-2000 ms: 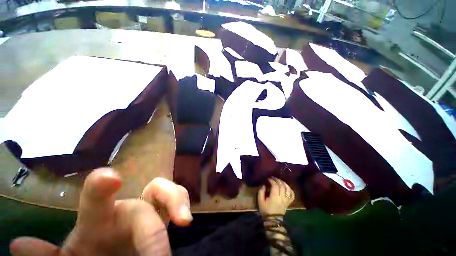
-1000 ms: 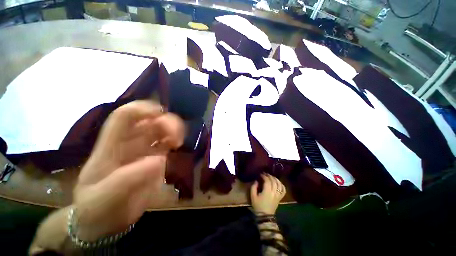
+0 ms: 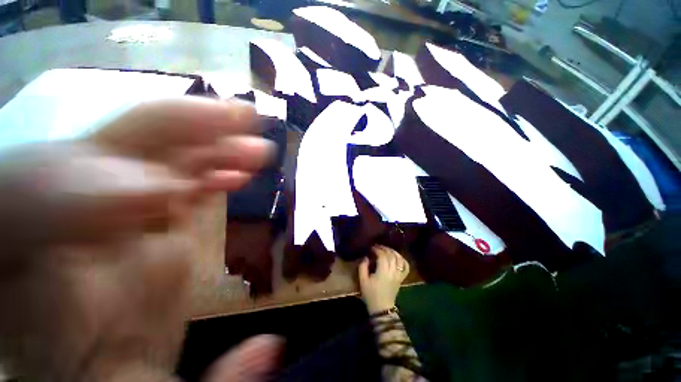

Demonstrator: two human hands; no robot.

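Observation:
My left hand (image 3: 157, 164) is large, near the camera and blurred at the left, fingers spread towards the right, with nothing seen in it. My right hand (image 3: 384, 272) is small at the table's front edge, fingers curled against the near side of a maroon stack; whether it grips anything is hidden. A curved white pattern piece (image 3: 322, 171) with a hooked top lies above it. A smaller white-topped panel (image 3: 388, 186) is to its right. Black cut pieces (image 3: 254, 190) lie on maroon layers left of the curved piece, partly behind my left hand.
A dark lined slab, seemingly a phone (image 3: 440, 203), lies on the right-hand stack beside a red ring (image 3: 482, 245). Long white-topped bundles (image 3: 508, 164) run to the right. A wide white-topped bundle (image 3: 82, 97) is at the left, mostly covered. Pale shelving (image 3: 623, 82) stands at the back right.
My left hand has come closer, opened from a curled shape and now covers more of the left side. The view has shifted, so the stacks sit further left. My right hand stays at the edge.

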